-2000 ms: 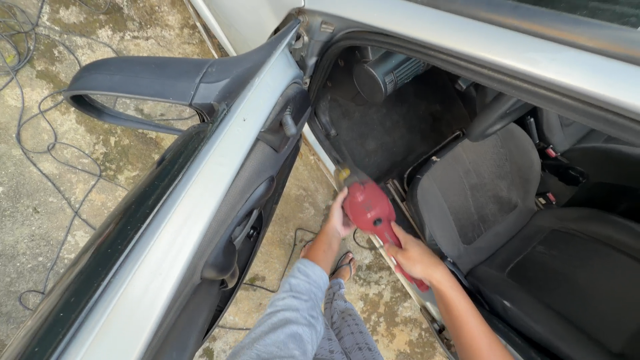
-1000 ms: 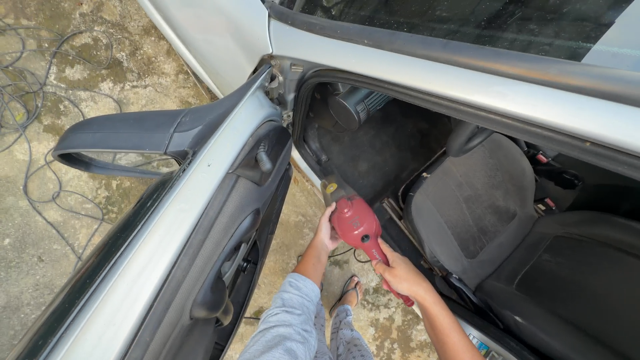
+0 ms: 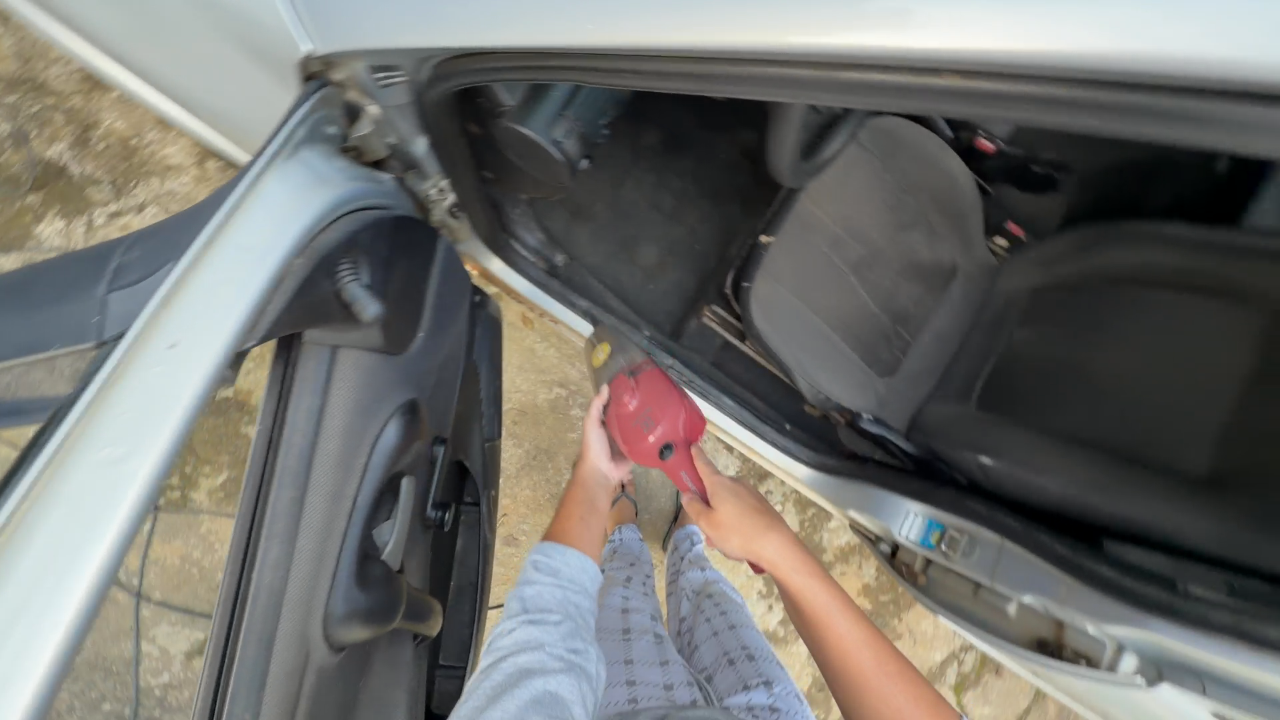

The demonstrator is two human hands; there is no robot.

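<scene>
Both my hands hold a red handheld vacuum cleaner (image 3: pixel 650 415) with a smoky clear nozzle end, by the door sill (image 3: pixel 740 425) of a silver car. Its handle is gripped by my right hand (image 3: pixel 738 515). My left hand (image 3: pixel 602 445) supports the body's left side near the nozzle; the fingers under it are partly hidden. The nozzle points up and left, toward the sill; whether it touches is unclear. Beyond the sill lie the dark floor mat (image 3: pixel 650 200) and the grey fabric front seat (image 3: pixel 870 270).
The open car door (image 3: pixel 350 480) stands close on my left, with its side mirror (image 3: pixel 60 310) beyond. Inside, a steering wheel (image 3: pixel 815 145) overhangs the seat. Stained concrete (image 3: pixel 535 380) and a thin cable (image 3: pixel 140 600) lie below, near my sandalled feet.
The view has shifted nearer to the door opening. Both hands remain on the vacuum, which still sits beside the sill.
</scene>
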